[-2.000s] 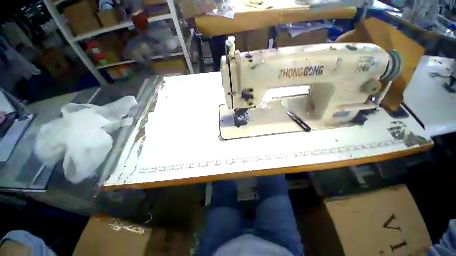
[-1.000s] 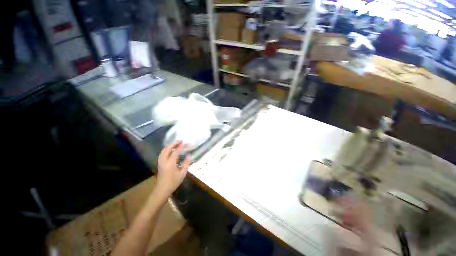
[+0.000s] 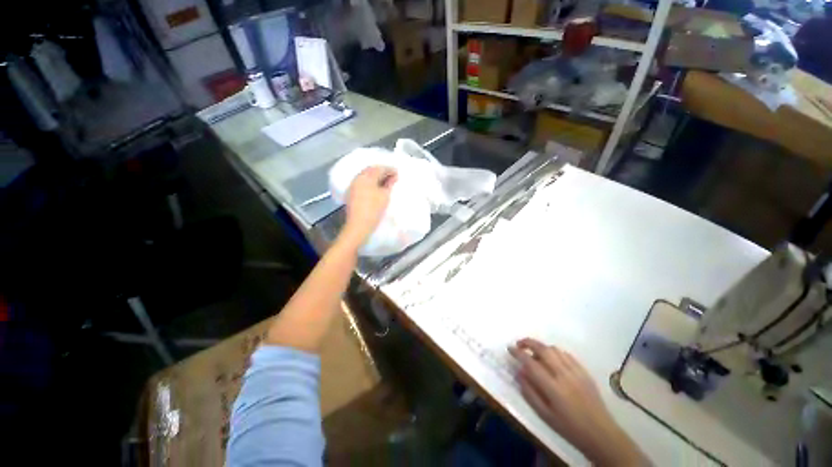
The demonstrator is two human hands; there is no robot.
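A crumpled white translucent bundle [image 3: 408, 214] lies on the glass-topped side table, against the left end of the sewing table. My left hand [image 3: 369, 193] is on top of the bundle with its fingers bent into it; the fingertips are partly hidden, so whether they grip it cannot be told. My right hand [image 3: 552, 376] rests on the white sewing table [image 3: 584, 264] near its front edge, fingers slightly apart, holding nothing. The sewing machine [image 3: 766, 301] is at the right, cut off by the picture's edge, with its dark presser foot [image 3: 698, 371] over the bed plate.
A clipboard with paper [image 3: 308, 123], a white bottle [image 3: 260, 89] and a standing calendar-like card are on the side table [image 3: 246, 146]. A cardboard box [image 3: 265, 392] is on the floor below left. A shelf [image 3: 525, 33] with boxes and plastic bags stands behind.
The view has shifted further left. My left hand has moved from the bundle's near edge onto it. My right hand has moved from beside the machine to the table's front part.
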